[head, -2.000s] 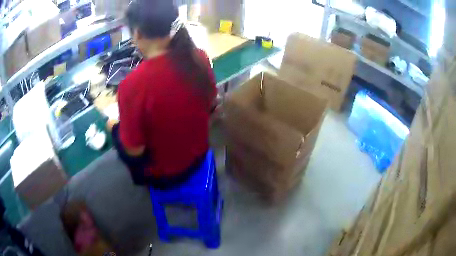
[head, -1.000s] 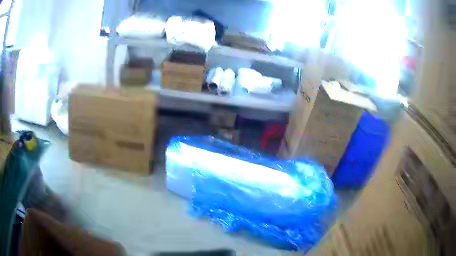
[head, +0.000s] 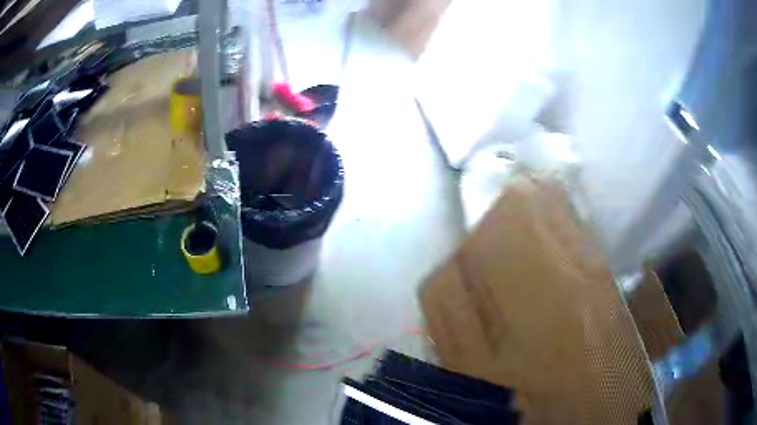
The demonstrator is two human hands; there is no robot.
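Note:
A stack of thin black panels (head: 427, 394) with one bright white edge lies at the bottom edge of the view, right of centre, partly cut off. Neither my left hand nor my right hand shows, so I cannot see what bears the stack. Several small solar panels (head: 46, 170) with black faces and pale frames lie spread on the left, beside flat tan cardboard (head: 133, 141) on the green bench (head: 116, 274).
A yellow tape roll (head: 202, 249) lies near the bench corner, by an upright grey post (head: 212, 75). A black-lined bin (head: 286, 178) stands beyond the corner. A large brown carton (head: 531, 307) is at right. An open carton (head: 108, 394) is under the bench.
The view has swung from the seated person and the shelves to the bench corner and bin. The black panel stack now shows at the bottom. The blue-wrapped bundle is out of view.

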